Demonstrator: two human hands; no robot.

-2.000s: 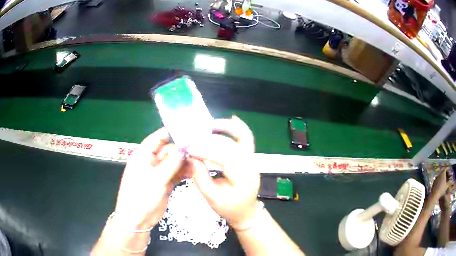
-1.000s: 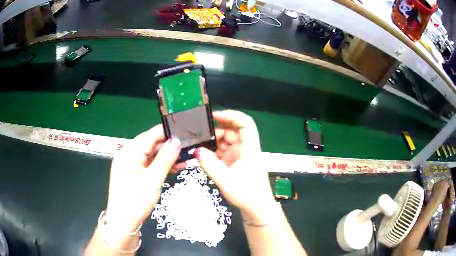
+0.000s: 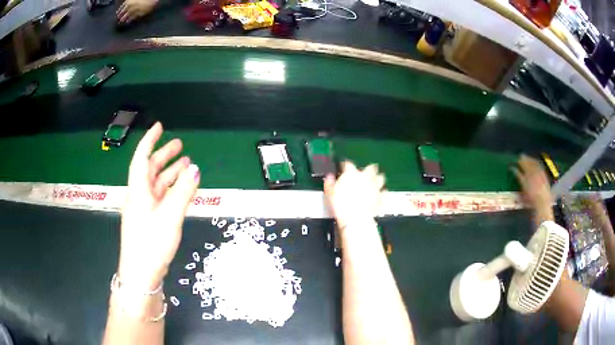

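My left hand (image 3: 158, 182) is raised over the belt's near edge, empty with fingers spread. My right hand (image 3: 356, 192) is over the white rail, slightly blurred, fingers apart. One fingertip is at the lower right end of a phone (image 3: 321, 158) lying on the belt, green board at its upper end; I cannot tell whether they touch. A second phone (image 3: 276, 163) lies just left of it, pale plate up and green board down. The pile of small white parts (image 3: 248, 279) lies on the dark bench between my forearms. Another phone is mostly hidden behind my right forearm.
The green belt (image 3: 202, 108) carries other phones at the left and one at the right (image 3: 429, 164). A white rail (image 3: 263, 202) edges it. A cream fan (image 3: 539, 266) stands right. Another person's arm (image 3: 536, 185) reaches to the belt behind it. Another hand (image 3: 135, 9) is at the top left.
The phone held in both hands is out of my grip, and two phones now lie side by side on the belt ahead. My left hand moved left and opened; my right moved right. The neighbour's arm reached in.
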